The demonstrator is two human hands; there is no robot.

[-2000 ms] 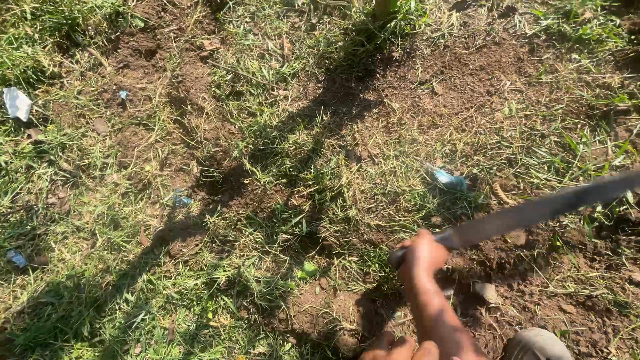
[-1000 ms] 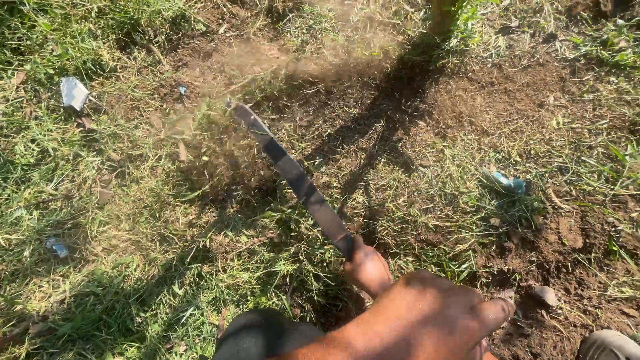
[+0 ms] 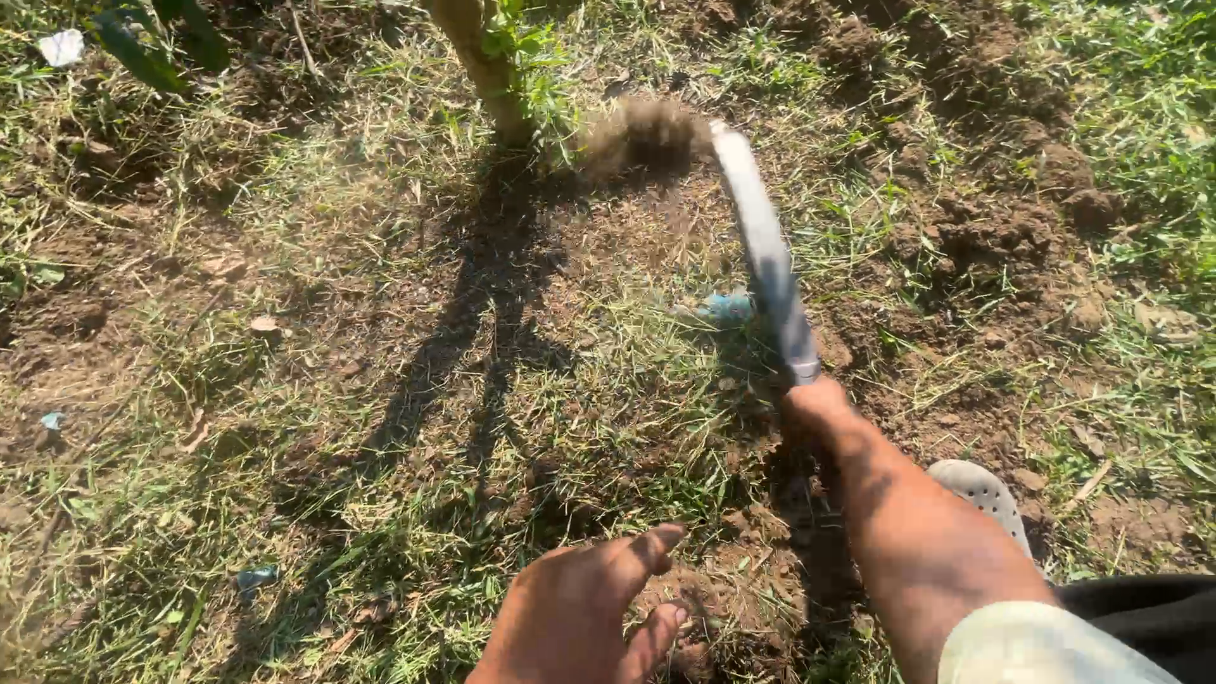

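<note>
My right hand (image 3: 819,410) grips the handle end of a long metal blade, which looks like a machete (image 3: 765,247). The blade is blurred and points up and slightly left, its tip near a puff of loose soil (image 3: 651,138) beside a thin tree trunk (image 3: 489,81). Low in the view, my left hand (image 3: 594,594) hangs over the grass with thumb and fingers apart, holding nothing. Just left of the blade a blue scrap (image 3: 727,309) lies on the ground, partly in grass.
Dug soil clods (image 3: 997,223) lie to the right. My perforated shoe (image 3: 983,499) shows beside my right forearm. Dark leaves (image 3: 142,47) hang at the upper left, near a white scrap (image 3: 62,47). A small dark blue scrap (image 3: 256,578) lies at the lower left.
The blade pointed up and left across the grass a second ago; now it points nearly straight up, near the trunk. Soil is thrown up at its tip. The view has shifted right.
</note>
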